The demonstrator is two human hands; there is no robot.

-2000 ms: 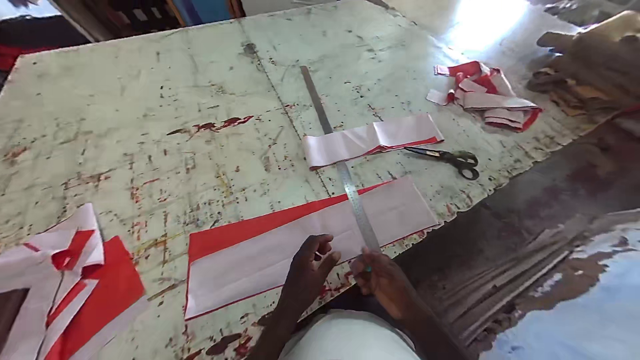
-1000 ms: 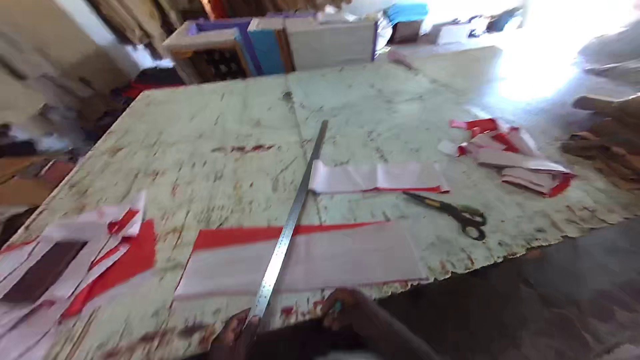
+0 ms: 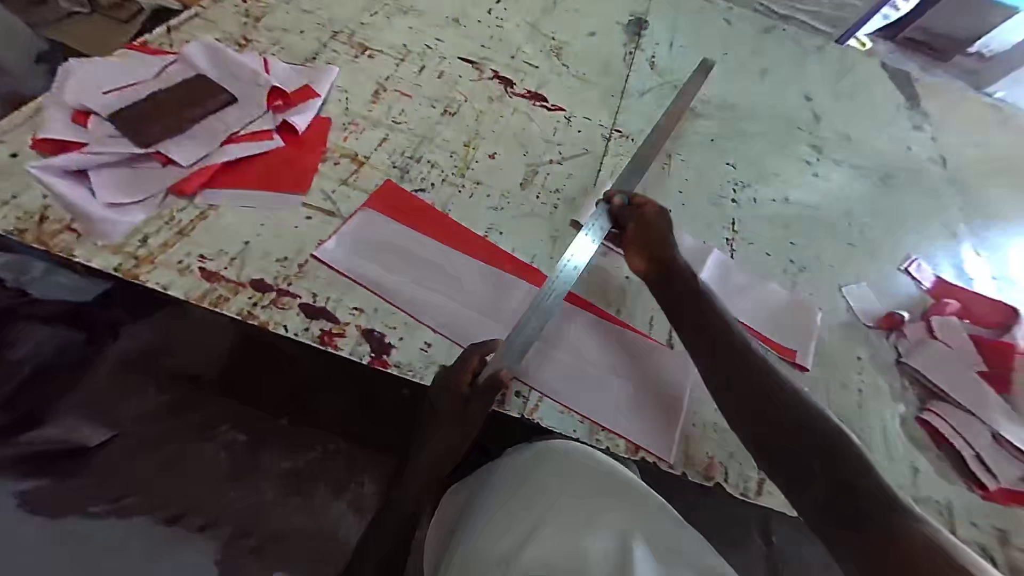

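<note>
A long metal ruler (image 3: 572, 260) lies slantwise across a folded piece of white-and-red fabric (image 3: 472, 296) near the table's front edge. My left hand (image 3: 468, 388) grips the ruler's near end at that edge. Around the middle of the ruler, beyond the fabric, my right hand (image 3: 636, 228) holds it with thumb and fingers. A smaller folded white-and-red fabric strip (image 3: 760, 308) lies to the right, partly hidden by my right forearm. The scissors are not visible.
A heap of white and red fabric pieces (image 3: 276, 164) with a dark brown rectangular piece (image 3: 172, 110) on top lies at the table's left. Fabric scraps (image 3: 960, 344) are piled at the right. The stained table (image 3: 448, 128) has a ragged front edge.
Both hands now hold the ruler; one second ago my right hand was off it, near the table edge. The ruler slants across the fabric's middle. The view has swung strongly.
</note>
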